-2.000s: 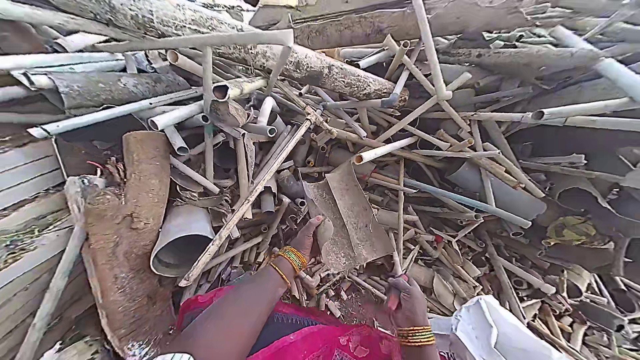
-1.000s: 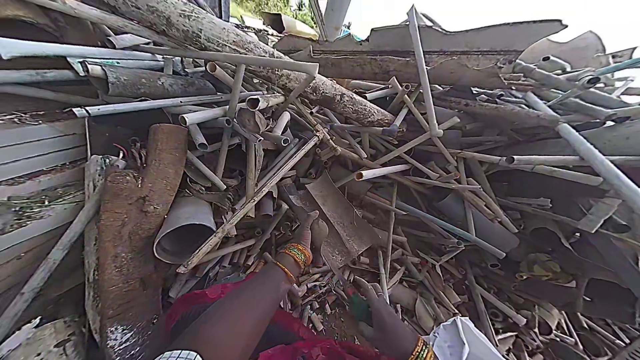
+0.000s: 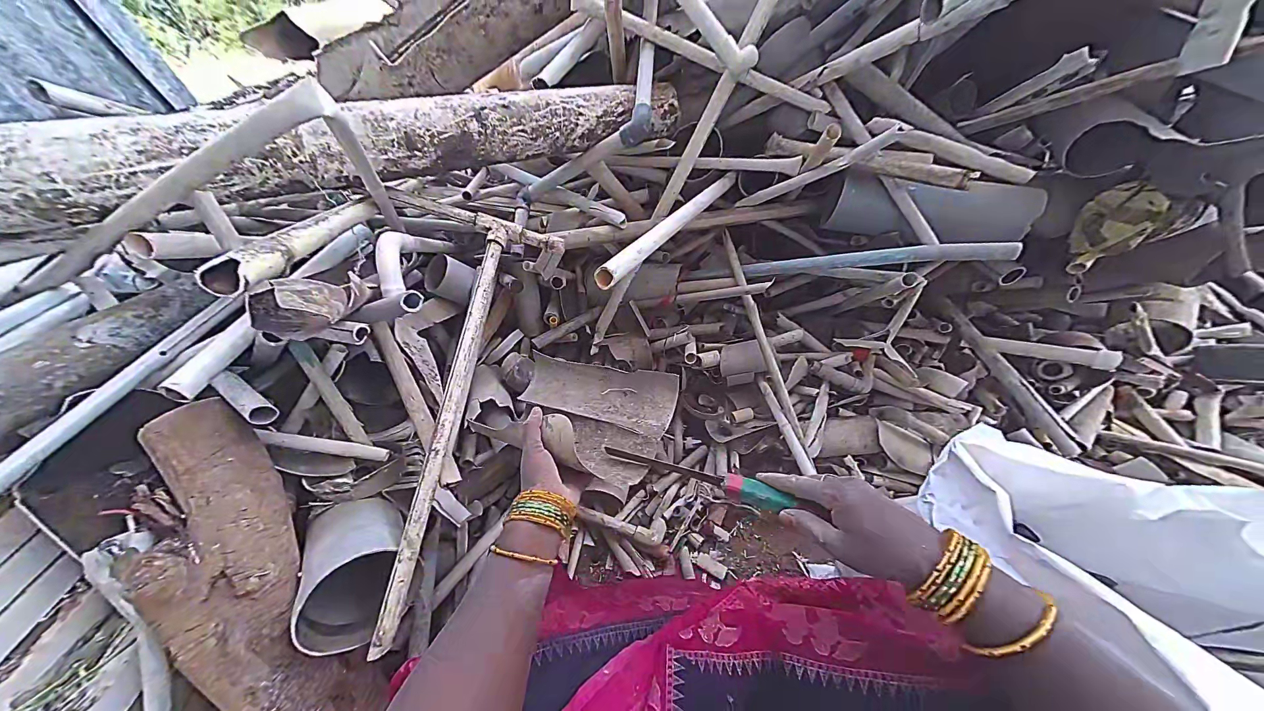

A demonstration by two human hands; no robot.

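Observation:
My left hand (image 3: 543,464) is at a curved fragment of grey plastic pipe (image 3: 565,441), its fingers partly hidden, so the grip is unclear. Just beyond it lies a wide, broken, curved pipe sheet (image 3: 604,393). My right hand (image 3: 854,518) holds a knife-like tool with a green and red handle (image 3: 758,492); its dark, narrow blade points left, towards the left hand and over the lower part of the curved pieces. Small cut pipe pieces (image 3: 691,538) lie on the ground between the hands.
A pile of plastic pipes and fittings surrounds the hands. A long dirty pipe (image 3: 449,425) slants up at left, beside a wide pipe section (image 3: 346,578) and a brown wood piece (image 3: 222,494). A thick log (image 3: 425,138) lies behind. A white sack (image 3: 1076,523) is at right.
My left hand was on the wide curved sheet two seconds ago and is now at a smaller fragment beside it. The sheet now lies flatter on the pile. The view has shifted closer.

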